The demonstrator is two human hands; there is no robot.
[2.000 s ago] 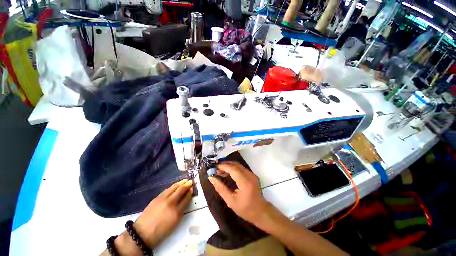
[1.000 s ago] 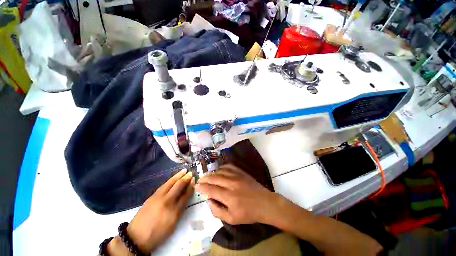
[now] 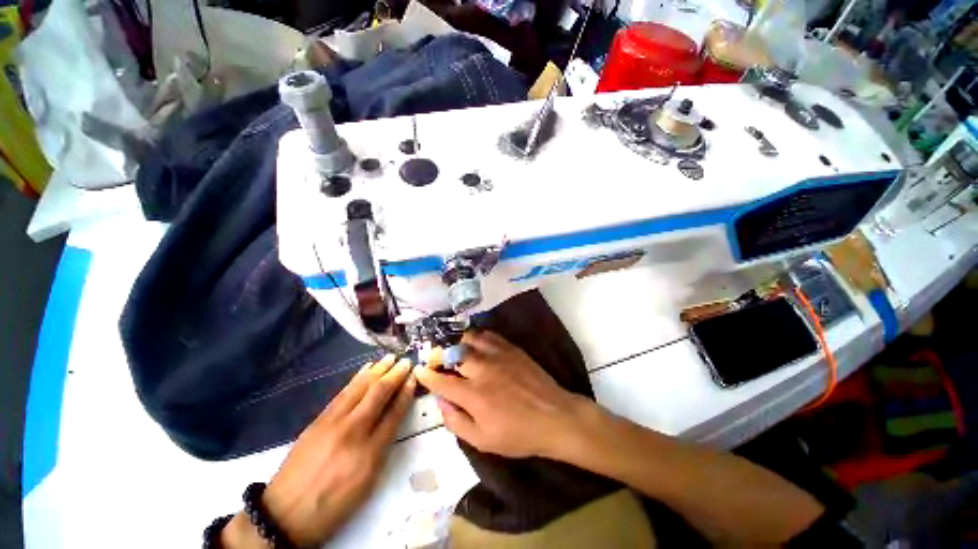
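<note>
A dark blue denim garment [image 3: 231,311] lies bunched left of and behind the white sewing machine head [image 3: 429,225]. Its brown and tan lining [image 3: 525,499] lies under and right of my right hand. My left hand [image 3: 349,445] presses flat, fingertips on the cloth edge just in front of the presser foot area [image 3: 420,341]. My right hand [image 3: 499,397] has its fingers bent at the cloth beside the foot, fingertips close to those of my left hand. The needle and the edge under my fingertips are mostly hidden.
A smartphone [image 3: 756,340] lies right of the machine, with an orange cord [image 3: 824,354] beside it. A red container [image 3: 649,56] stands behind the head. A white bag [image 3: 80,97] is at the back left. Blue edging [image 3: 56,365] runs along the table's left side.
The view has moved closer to the machine. My right hand has moved from beside the foot to the cloth in front, its fingers now near my left fingertips. My left hand stays near the foot.
</note>
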